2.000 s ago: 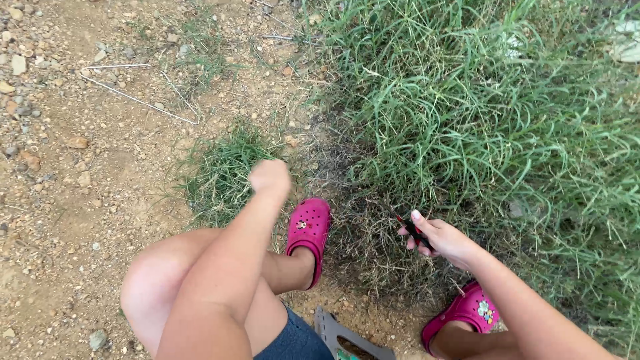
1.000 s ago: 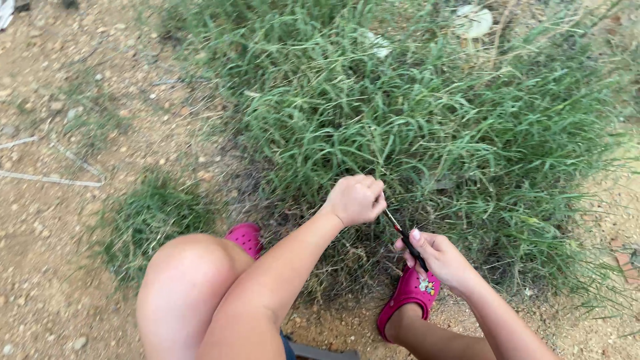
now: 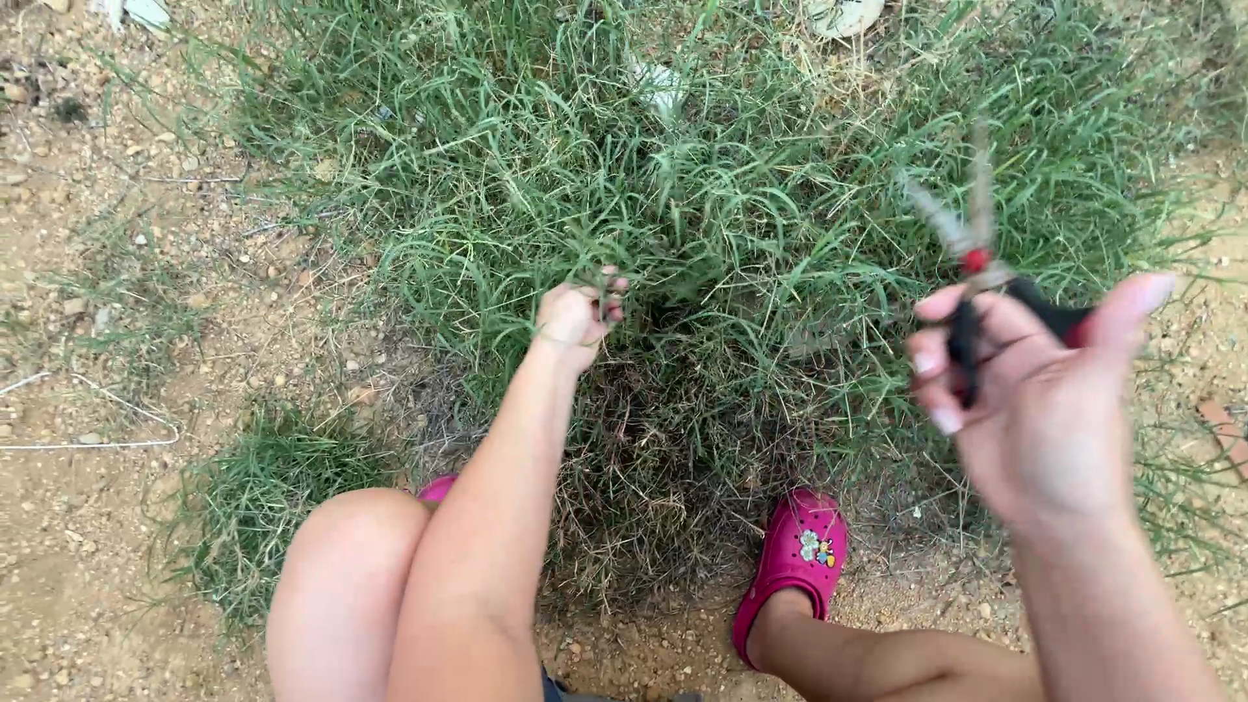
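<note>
My left hand (image 3: 582, 317) is curled around some blades in the patch of green grass (image 3: 682, 205), left of its middle. Raised at the right, my right hand (image 3: 1033, 380) holds a pair of scissors (image 3: 975, 258) with dark handles and a red pivot. Their blades are parted, point away from me and look blurred. Between my hands and nearer to me lies a stretch of short, brownish grass stubble (image 3: 663, 487). The scissors do not touch my left hand.
A pink clog (image 3: 799, 565) with charms is on my foot by the stubble. A heap of grass (image 3: 283, 497) lies beside my knee. On the soil at the left is a bent white wire (image 3: 146, 444). A reddish fragment (image 3: 1224, 434) lies at the right edge, and a pale flat piece (image 3: 843, 15) at the top.
My left hand has gone from above the small grass heap into the big patch. The scissors, close to my left hand one second ago, are now apart from it at the right, with their blades open.
</note>
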